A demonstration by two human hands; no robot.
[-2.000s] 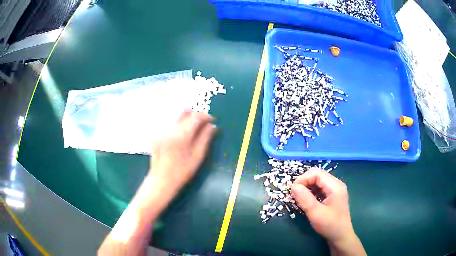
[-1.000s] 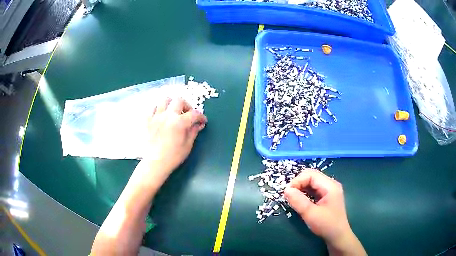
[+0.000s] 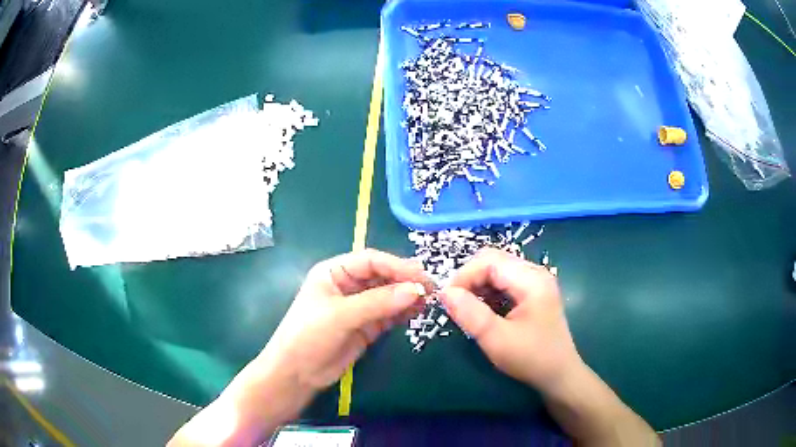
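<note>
My left hand (image 3: 336, 319) and my right hand (image 3: 515, 314) meet fingertip to fingertip over the loose parts pile (image 3: 429, 330). A tiny white piece (image 3: 422, 289) shows at my left fingertips. My right thumb and index finger are pinched together beside it; what they hold is too small and hidden to tell. The pile of black, silver and white bits lies on the table just below the blue tray (image 3: 559, 214), partly hidden by my hands. An open clear bag of white pieces (image 3: 174, 192) lies at the left, with white bits (image 3: 281, 131) spilled at its mouth.
Slim black-and-white pieces (image 3: 463, 113) are heaped at the tray's left side. Orange finger cots (image 3: 672, 135) lie in the tray. Another clear bag (image 3: 724, 87) lies right of the tray. A yellow tape line (image 3: 367, 183) crosses the table. A pale rectangular item (image 3: 314, 436) shows at the bottom edge.
My left hand has moved from the open bag to the right and meets my right hand over the pile. The view has shifted, so the tray and bags sit higher and further left.
</note>
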